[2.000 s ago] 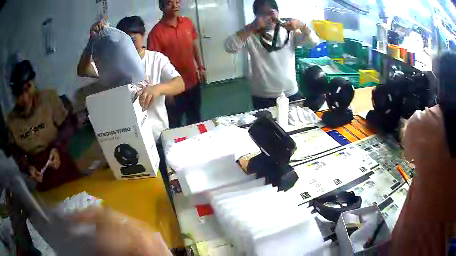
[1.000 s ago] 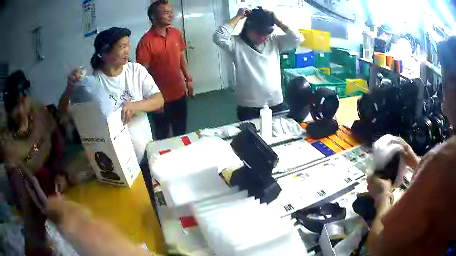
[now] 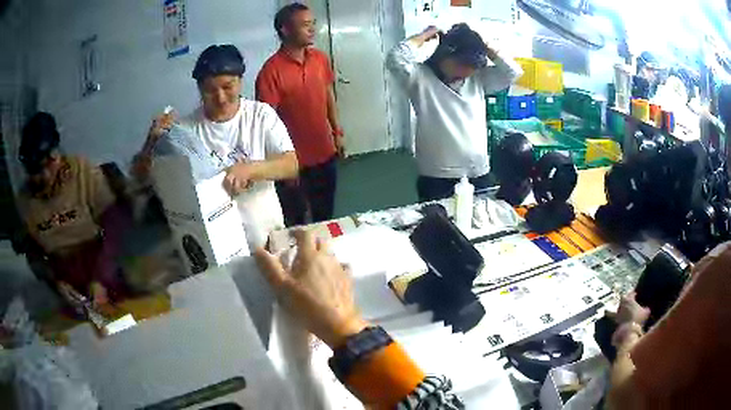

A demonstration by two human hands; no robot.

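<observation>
A large white carton [image 3: 172,344] with a black bar fills the lower left in front of me, over part of the yellow table. Its edges are slightly blurred. My right hand [image 3: 308,280], bare with a dark wristwatch and an orange cuff, is raised just right of the carton. Its fingers are spread and slightly curled, with nothing seen in them. It is in front of the row of plain white upright inner packing [image 3: 465,372]. My left hand is not in view.
A co-worker at the back left handles an erected fan box [image 3: 220,220]. A black fan part [image 3: 447,244], a white bottle [image 3: 463,202] and black fans [image 3: 553,180] stand on the far table. A co-worker's arm is at right. Bagged cables [image 3: 52,372] lie lower left.
The large white carton has come into view at lower left, covering much of the yellow surface. The blurred hand at lower left is gone, and my right hand now shows in the centre.
</observation>
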